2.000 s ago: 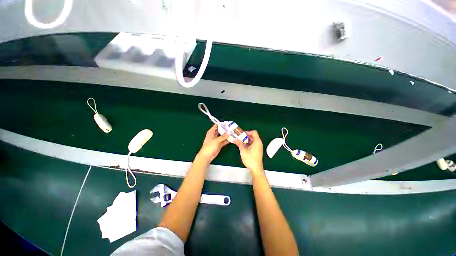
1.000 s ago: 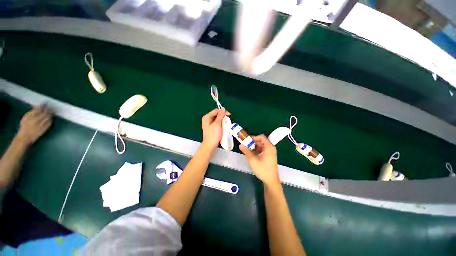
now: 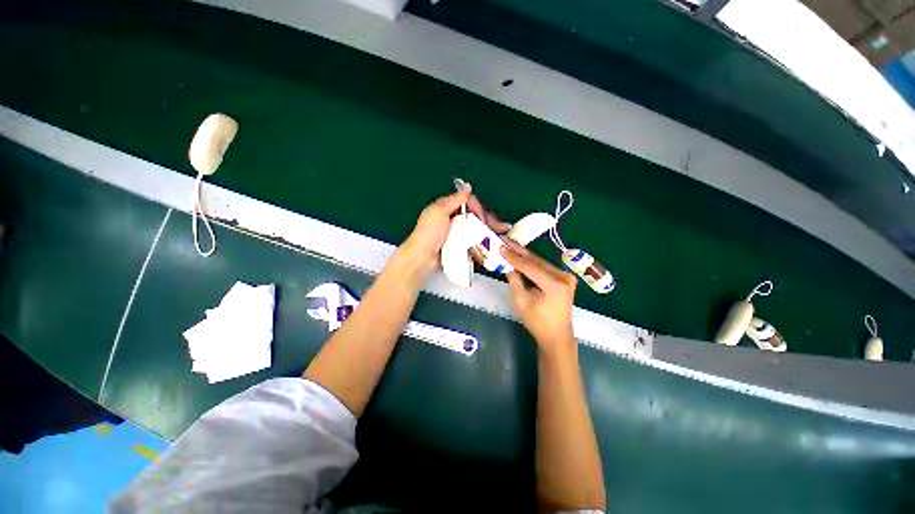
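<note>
My left hand (image 3: 433, 233) holds a cream-white unit (image 3: 459, 253) by its upper end, over the rail at the belt's near edge. My right hand (image 3: 539, 289) grips the lower right of a white printed piece (image 3: 489, 251) with brown and blue patches. The piece lies tilted right beside the plain unit; whether they are joined cannot be told. The cord loop is mostly hidden by my left hand's fingers. Just behind my right hand, a plain cream unit (image 3: 532, 227) and a printed piece (image 3: 589, 270) with a cord loop lie on the belt.
A cream unit (image 3: 213, 144) lies at left, its cord hanging over the pale rail (image 3: 301, 241). More units (image 3: 737, 321) lie at right beside a grey bar (image 3: 783, 376). An adjustable wrench (image 3: 439, 335) and white slips (image 3: 236, 336) lie on the green bench (image 3: 702, 432).
The view has shifted. The printed piece and plain unit are now closer together in my hands, and my left fingers cover the cord. The other person's hand at left is out of view.
</note>
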